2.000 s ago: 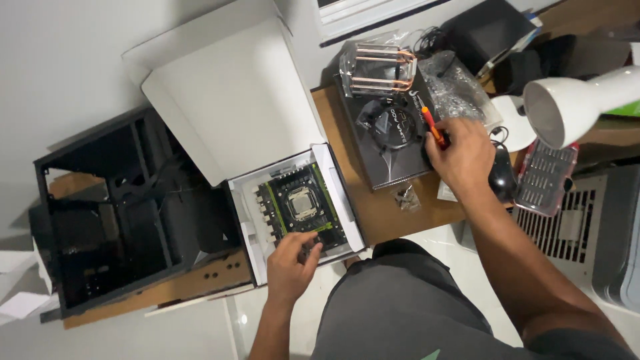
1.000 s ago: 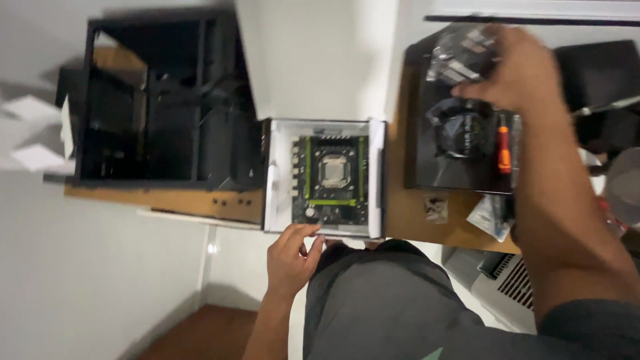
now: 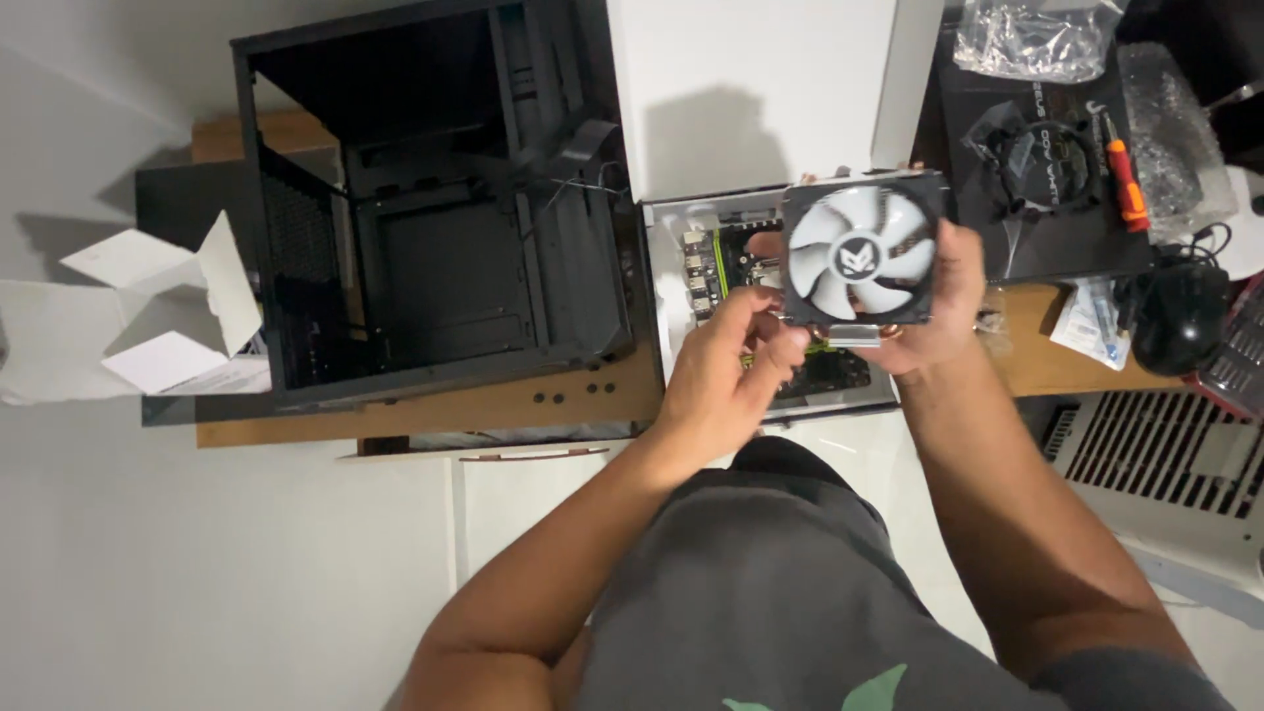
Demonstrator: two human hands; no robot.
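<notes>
A CPU cooler with a white-bladed fan (image 3: 862,255) in a black frame is held up over the open white box. My right hand (image 3: 943,306) grips it from the right side and from below. My left hand (image 3: 741,355) is at its lower left corner, fingertips against the edge; whether they pinch a small part there is hard to tell. Beneath the cooler lies a motherboard (image 3: 706,272) with green strips, in the white box (image 3: 667,296); the cooler and my hands cover most of it. Copper heat pipes show at the cooler's lower edge.
A black computer case (image 3: 444,247) lies to the left, beside an opened white carton (image 3: 178,316). At right, a black box (image 3: 1076,247) carries a fan frame (image 3: 1047,166), an orange screwdriver (image 3: 1126,183) and a clear plastic package (image 3: 1037,39). A black mouse (image 3: 1180,311) sits near it.
My right hand has come back left from the black box and now holds the cooler above the motherboard. My left hand has risen from the white box's front edge to the cooler. The view has shifted.
</notes>
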